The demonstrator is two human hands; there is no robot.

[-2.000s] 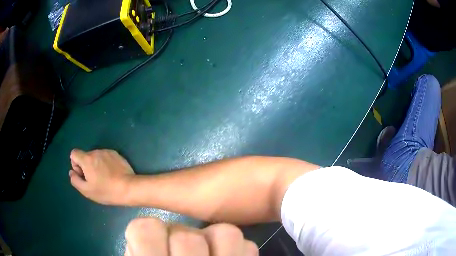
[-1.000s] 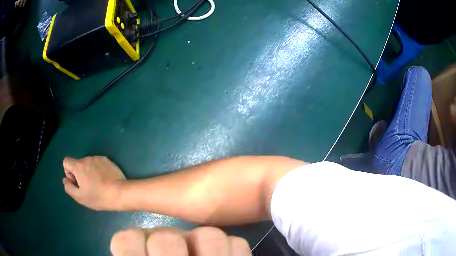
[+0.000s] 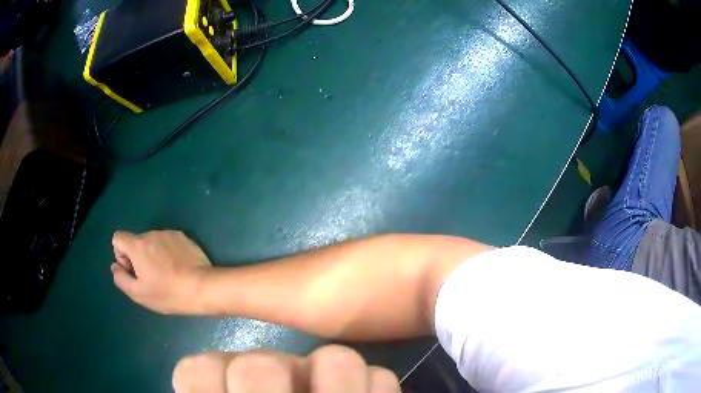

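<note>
My right arm comes in from the right in a white sleeve and lies across the dark-green bench top (image 3: 307,153). My right hand (image 3: 160,272) rests on the bench at the left, loosely curled into a fist, with nothing visible in it. My left hand (image 3: 280,374) is close to the camera at the bottom edge, cut off by it. Its knuckles show, the fingers are folded, and no object is visible in it.
A black box with yellow edges (image 3: 150,50) stands at the upper left with black cables. A white cable loop (image 3: 334,17) lies beside it. A black cabinet (image 3: 38,230) is at the left edge. A seated person's jeans leg (image 3: 642,176) and blue stool (image 3: 634,88) are right.
The whole view shifted slightly and came back, moving the bench items a little in the picture. My right hand stays on the bench; both hands keep their folded shape.
</note>
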